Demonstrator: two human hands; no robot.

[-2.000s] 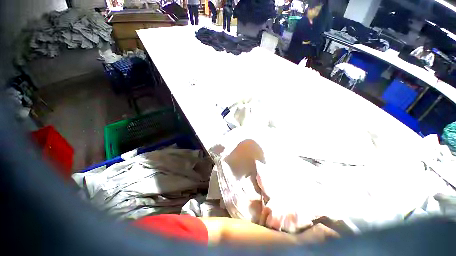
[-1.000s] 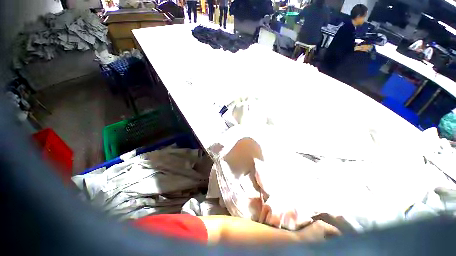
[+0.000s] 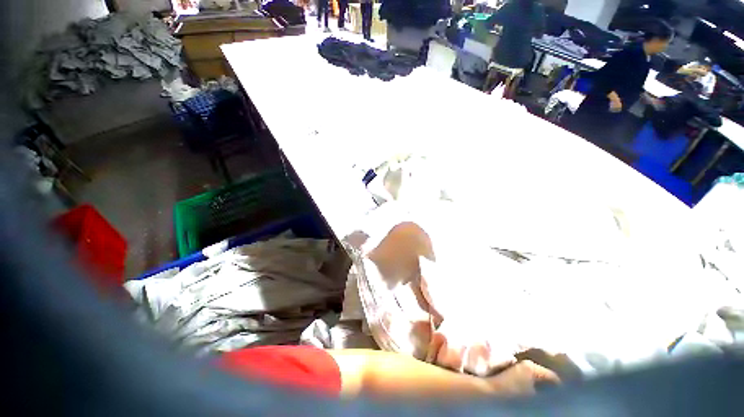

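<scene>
A large pale garment lies over the near table edge, with pinkish-beige folds and a stitched edge hanging down. A small dark label or tape shows at its far left part. My left forearm comes from a red sleeve along the bottom. My left hand is at the garment's near edge, blurred and partly cut off by the dark rim. Its fingers are not clear, and I cannot tell what they hold. I cannot make out my right hand.
The long white table is overexposed. Dark garments lie at its far end. Pale garments fill a blue-rimmed bin at lower left, near a green crate and red crate. A person is beyond the table.
The person in dark clothes beyond the table has moved to the right. The garment and my left arm have hardly moved.
</scene>
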